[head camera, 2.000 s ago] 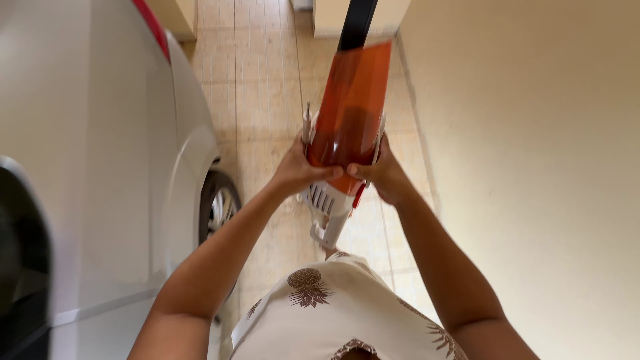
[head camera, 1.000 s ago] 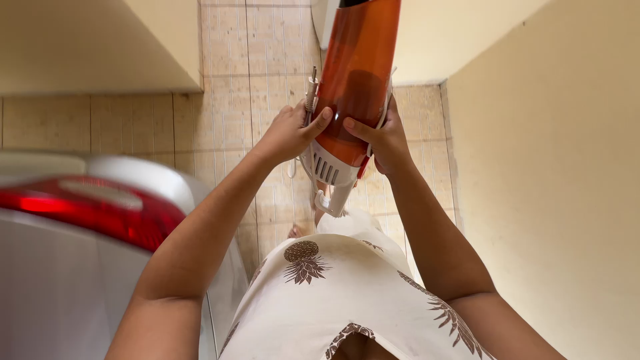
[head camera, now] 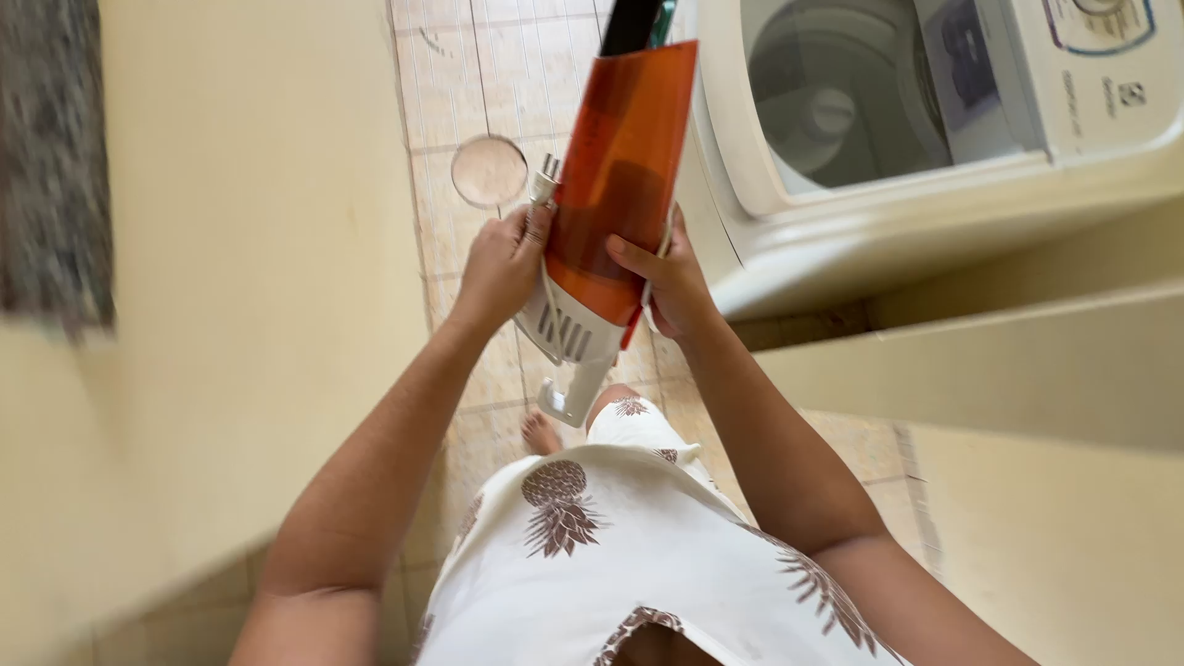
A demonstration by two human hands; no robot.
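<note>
Both my hands hold a handheld vacuum cleaner [head camera: 622,176] with a see-through orange body and a white vented end, in front of my torso. My left hand [head camera: 504,264] grips its left side, beside the white power plug [head camera: 546,180] and part of the cord. My right hand [head camera: 671,277] is on its right side, thumb across the orange body and a loop of white cord by the fingers. A black part [head camera: 632,26] sticks out of the far end, with a green thing beside it. The white hooked end [head camera: 569,398] points toward me.
A top-loading washing machine [head camera: 934,190] with its drum showing stands at the upper right. A cream wall [head camera: 259,231] runs along the left, with a dark speckled slab [head camera: 51,166] at the far left. On the tiled floor [head camera: 444,55] is a round cover [head camera: 489,171].
The car seen in both earlier frames has left the view, and the washing machine has come into it. Both hands still hold the vacuum cleaner.
</note>
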